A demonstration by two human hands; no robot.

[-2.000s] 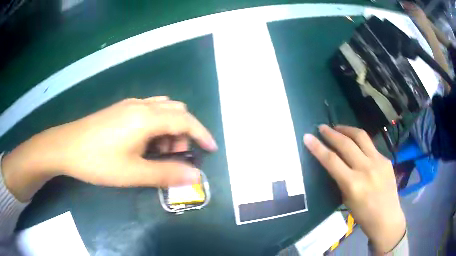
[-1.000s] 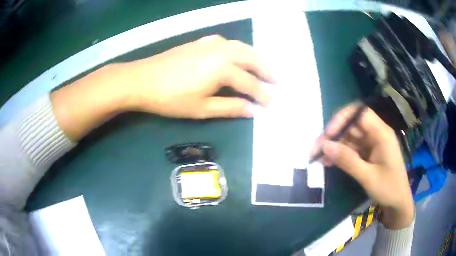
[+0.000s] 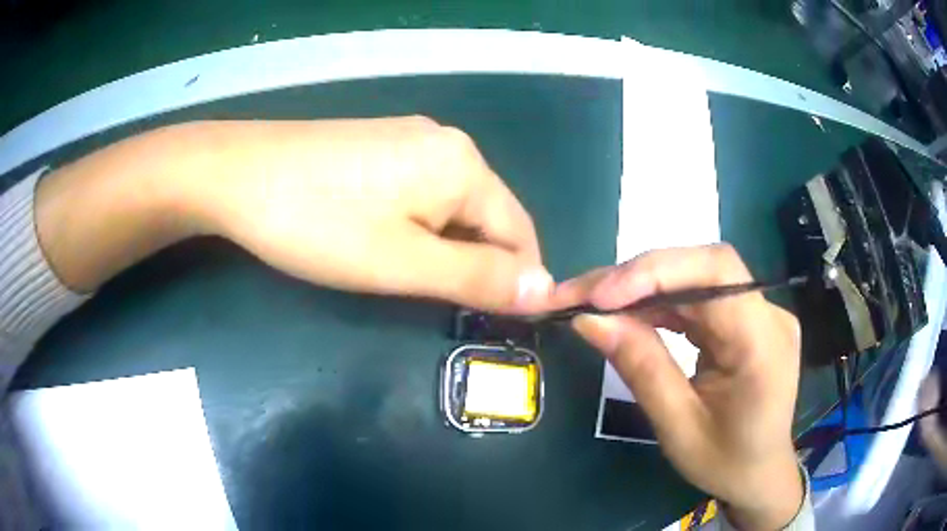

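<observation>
The watch body (image 3: 451,389) lies open side up on the green bench, with the yellow-edged white battery (image 3: 501,390) inside. The black back cover (image 3: 476,328) is just above it, partly hidden by the hands. My right hand (image 3: 727,384) holds slim dark tweezers (image 3: 680,298), their tip end pointing left. My left hand (image 3: 343,213) has thumb and finger pinched together at that tip end, above the back cover. Whether it holds a small piece cannot be seen. The white strip (image 3: 670,156) passes under my right hand, its dark patch (image 3: 626,419) partly covered.
A white paper (image 3: 119,446) lies at the lower left. A black soldering station (image 3: 867,244) with beige tape stands at the right, with cables beside it. A pale rail (image 3: 415,52) runs across the back. Part of a blue stool (image 3: 831,472) shows at the lower right.
My left hand has left the white strip and come down to the tweezers' tip. My right hand has moved the tweezers left, away from the dark patch. The view has shifted left.
</observation>
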